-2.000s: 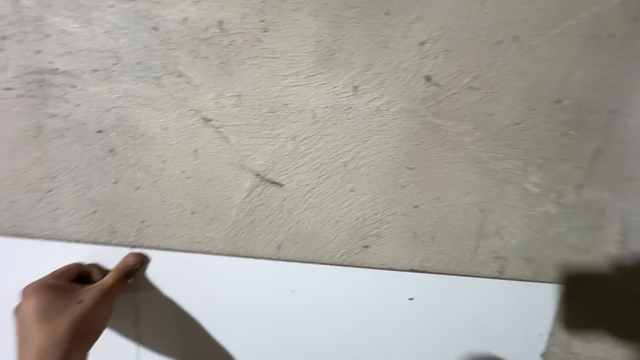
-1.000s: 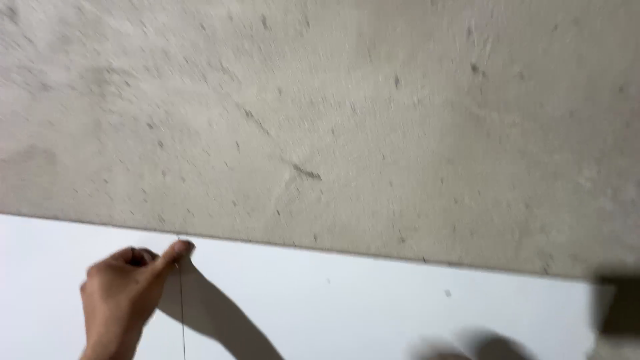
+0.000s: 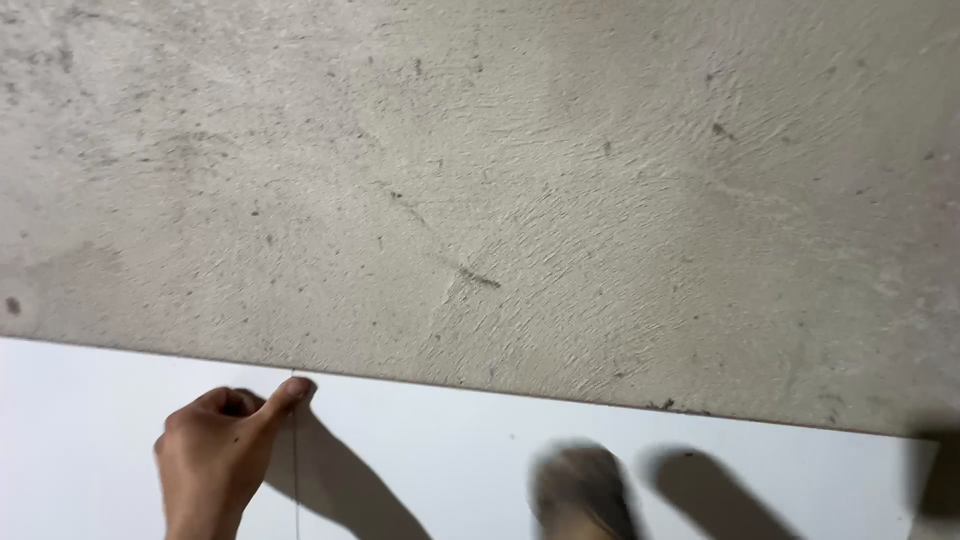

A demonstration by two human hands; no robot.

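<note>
My left hand [image 3: 217, 450] is at the lower left, its back towards the camera and its fingers curled. Its thumb tip presses on a thin reddish string [image 3: 296, 480] just below the edge of a rough grey plaster or concrete surface [image 3: 525, 187]. From the thumb, the string runs down over a smooth white surface [image 3: 435, 435] and out of view. A blurred, rounded grey-brown shape [image 3: 581, 480] with a tan lower part rises at the bottom centre. Whether it is my right hand, or something in it, cannot be told.
The straight edge [image 3: 465, 386] between the grey and white surfaces slopes down to the right. A dark blurred block [image 3: 937, 465] stands at the lower right edge. Shadows of the hand and of the blurred shape fall on the white surface. Dark specks and a short dark mark [image 3: 480, 279] show on the grey surface.
The blurred grey-brown shape has come up into view from the bottom edge. My left thumb stays beside the same edge, on the string.
</note>
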